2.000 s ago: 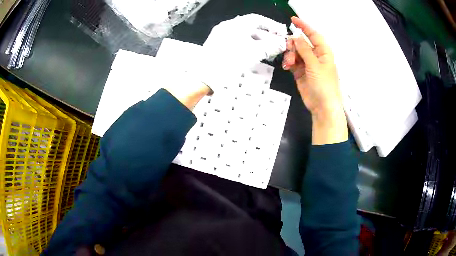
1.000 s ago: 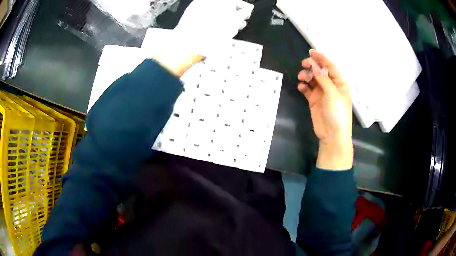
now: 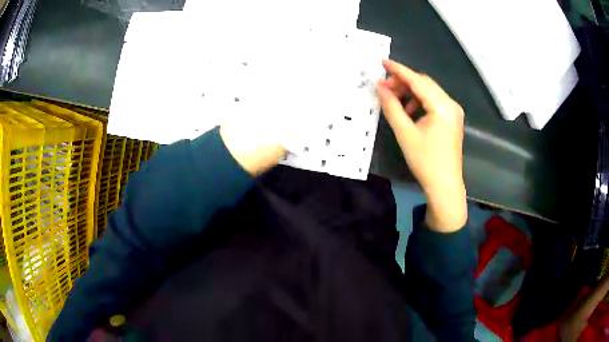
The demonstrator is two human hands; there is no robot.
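Note:
A white panel [image 3: 344, 143] with small dark marks lies at the bench's near edge, its right part beside my right hand. My left hand [image 3: 257, 147] is over it; the white glove merges with the overexposed panel, so its fingers and grip cannot be made out. My bare right hand [image 3: 427, 127] is at the panel's right edge, thumb and index fingertips close together. Small blurred greyish spots [image 3: 364, 80] show on the panel beside those fingertips; whether a piece is held is unclear. More white sheet [image 3: 150, 77] extends to the left.
Stacked white panels [image 3: 521, 60] lie at the right on the dark green bench [image 3: 484, 150]. Yellow perforated crates [image 3: 53, 180] stand at left below the bench edge. Silvery strips [image 3: 17, 43] lie at far left. Part of a person's forearm [image 3: 587, 310] and a red item [image 3: 501, 267] show lower right.
My right hand has moved from the bench gap to the panel's right edge. My left hand has come down nearer my lap. The view has shifted, and the clear bag is mostly out of the picture.

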